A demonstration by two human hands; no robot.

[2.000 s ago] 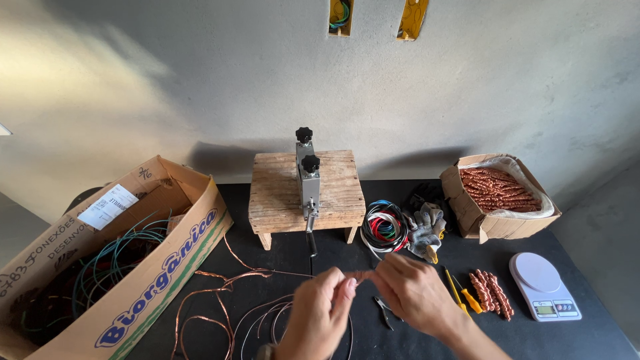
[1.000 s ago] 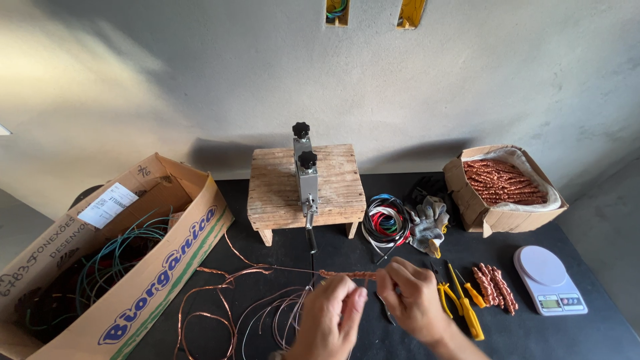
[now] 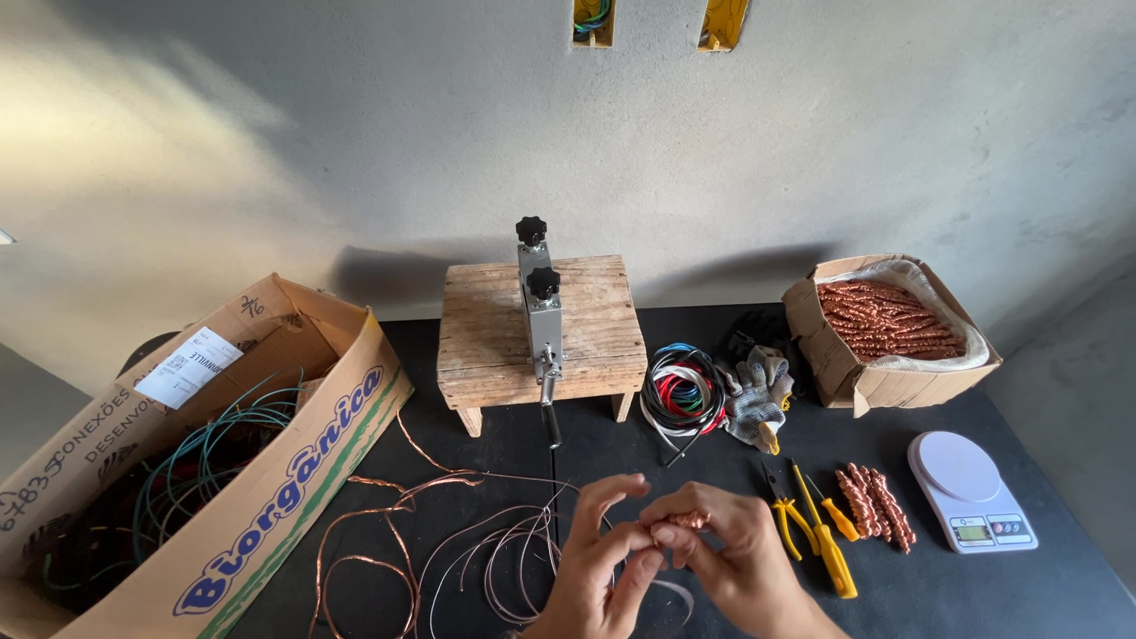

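My right hand (image 3: 723, 541) is closed around a short twisted bundle of bare copper wire (image 3: 688, 521), whose coiled end shows above the fingers. My left hand (image 3: 603, 555) pinches the bundle's near end with thumb and forefinger, and its other fingers are spread. Both hands meet over the front of the black tabletop. Loose copper wire (image 3: 368, 557) and thin coiled wire (image 3: 497, 568) lie left of them. To the right are yellow-handled pliers (image 3: 790, 519), screwdrivers (image 3: 830, 550) and several twisted copper bundles (image 3: 874, 508).
A wire stripping machine (image 3: 541, 311) with a crank stands on a small wooden stool (image 3: 479, 333). At left is a cardboard box (image 3: 293, 497) of wire. Coloured wire coils (image 3: 683, 390), a work glove (image 3: 756, 399), a box of copper bundles (image 3: 839, 377) and a kitchen scale (image 3: 967, 488) are at right.
The copper bundle stretched out to the left of my hands before; now only a short compact piece shows between them. My left hand has turned, with its fingers more spread.
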